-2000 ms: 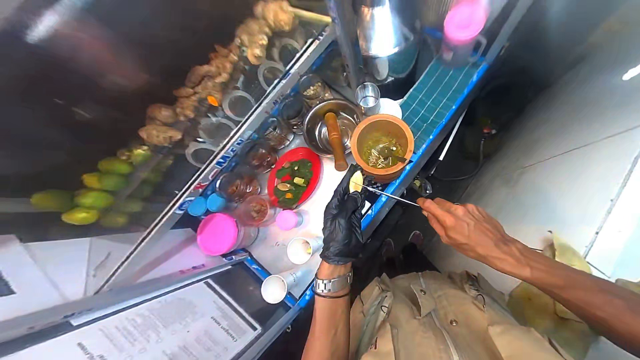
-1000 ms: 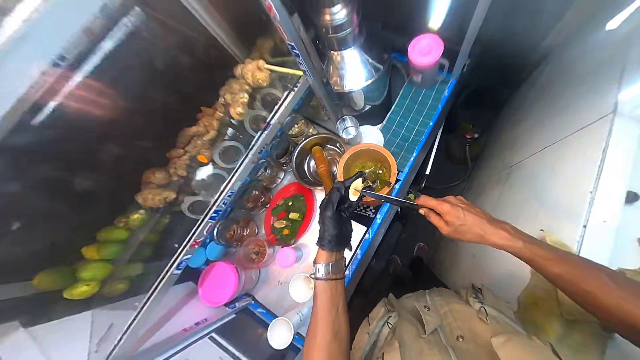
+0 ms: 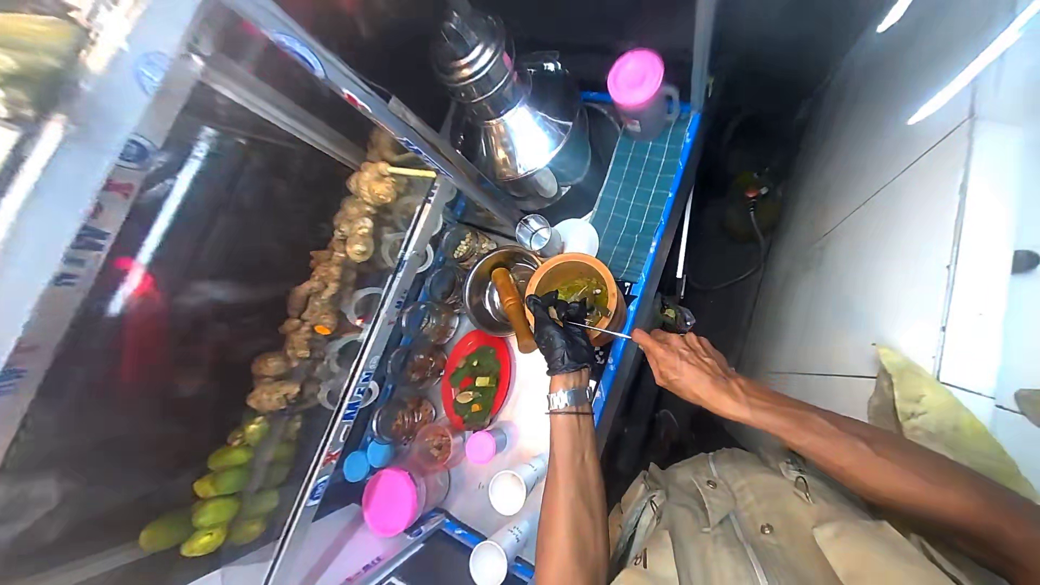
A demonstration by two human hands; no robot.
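Observation:
My left hand (image 3: 562, 337), in a black glove, is curled over the near left rim of a wooden mortar (image 3: 615, 313); a small pale piece shows partly between its fingers. My bare right hand (image 3: 682, 366) grips a knife, whose thin blade (image 3: 601, 329) reaches left to the gloved fingers. Green leaves and liquid (image 3: 587, 294) lie inside the mortar. Left of it, a wooden pestle (image 3: 512, 305) leans across the rim of a steel bowl (image 3: 478, 284). A red plate (image 3: 453, 370) with green leaves and pale pieces sits beyond my left wrist.
Jars of dry ingredients (image 3: 416, 363) line the glass partition, with ginger roots (image 3: 325, 280) and green-yellow fruits (image 3: 215, 512) behind it. Paper cups (image 3: 508, 491) and a pink-lidded container (image 3: 390, 502) stand near my left forearm. A large metal vessel (image 3: 520, 138) and a pink-lidded jug (image 3: 638, 81) are at the back.
My left hand has moved over the mortar's rim, and the pale piece that showed plainly in its fingers is now mostly hidden. The knife remains in my right hand. The view has shifted.

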